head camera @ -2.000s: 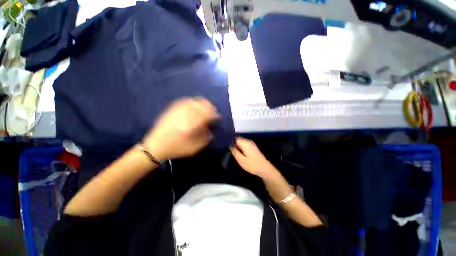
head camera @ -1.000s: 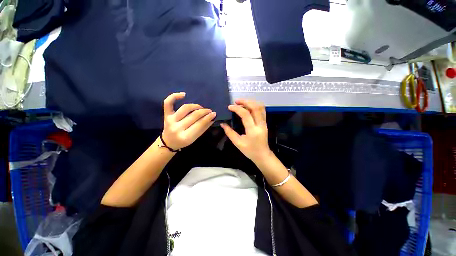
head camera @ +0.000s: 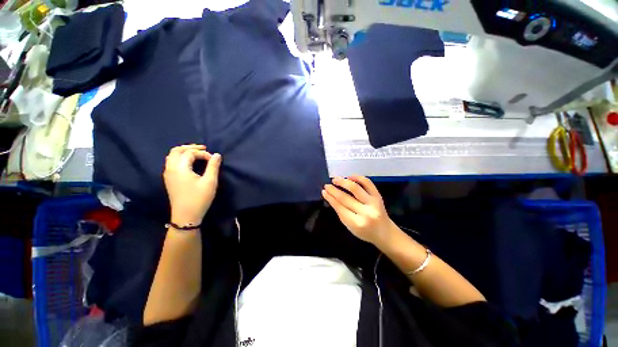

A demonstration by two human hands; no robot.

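The navy garment body (head camera: 264, 129) lies spread on the table left of the needle, its lower edge hanging over the table's front. My left hand (head camera: 192, 181) is on the cloth, thumb and forefinger curved together; a small pinch of cloth may be between them, I cannot tell. My right hand (head camera: 357, 207) has its fingertips at the garment's lower right corner, thumb and fingers close on the edge. The presser foot and needle (head camera: 318, 42) are at the garment's upper right edge. A curved navy cut piece (head camera: 392, 95) lies flat right of the needle.
The white sewing machine (head camera: 434, 17) spans the upper right. Snips (head camera: 482, 108) lie beside a white tag. Yellow and red scissors (head camera: 568, 149) are at the far right. Folded navy pieces (head camera: 87, 47) lie at the upper left. Blue baskets (head camera: 51, 284) (head camera: 596, 271) stand below the table on both sides.
My left hand has moved left across the garment, away from my right hand. My right hand stays near the corner. The view has tilted up, showing more of the machine.
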